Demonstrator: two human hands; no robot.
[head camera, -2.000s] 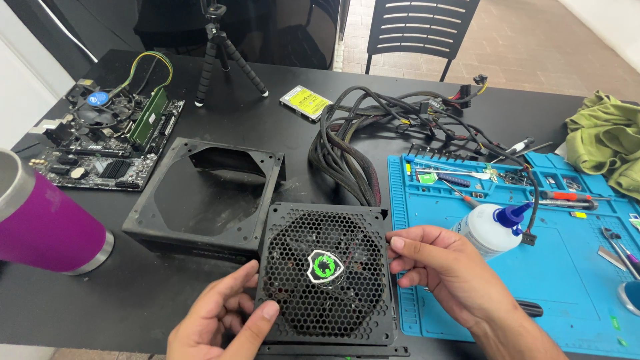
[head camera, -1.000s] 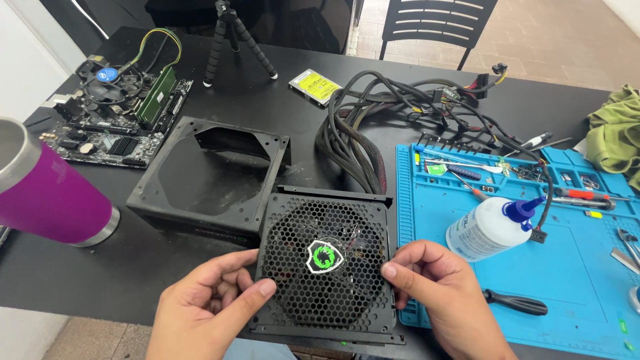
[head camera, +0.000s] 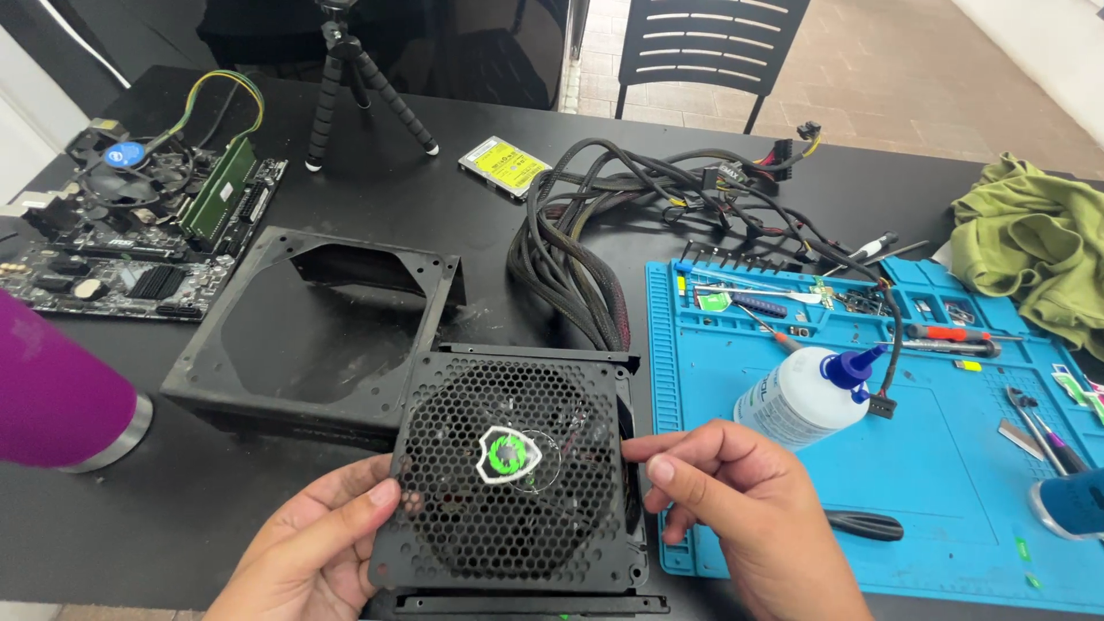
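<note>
A black perforated fan grille (head camera: 448, 526) with a green and white shield emblem lies tilted over the open power supply unit (head camera: 530, 606) at the lower middle. My left hand (head camera: 315, 539) holds the grille's left edge between thumb and fingers. At its right edge is my right hand (head camera: 733, 500), index fingertip touching the side; whether it grips is unclear. A bundle of black sleeved cables (head camera: 565, 259) runs from the unit's back. The empty black metal power supply cover (head camera: 203, 362) sits just left of the unit.
A motherboard (head camera: 155, 280) and purple tumbler (head camera: 60, 388) stand left. A tripod (head camera: 345, 78) and hard drive (head camera: 504, 166) are behind. On the right, a blue repair mat (head camera: 906, 474) bears a white bottle (head camera: 793, 401), a screwdriver (head camera: 867, 524) and small tools; a green cloth (head camera: 1018, 241) lies beyond.
The grille, squarely seated over the unit earlier, now sits shifted and tilted, with a gap along its right side. Both hands have stayed at its sides.
</note>
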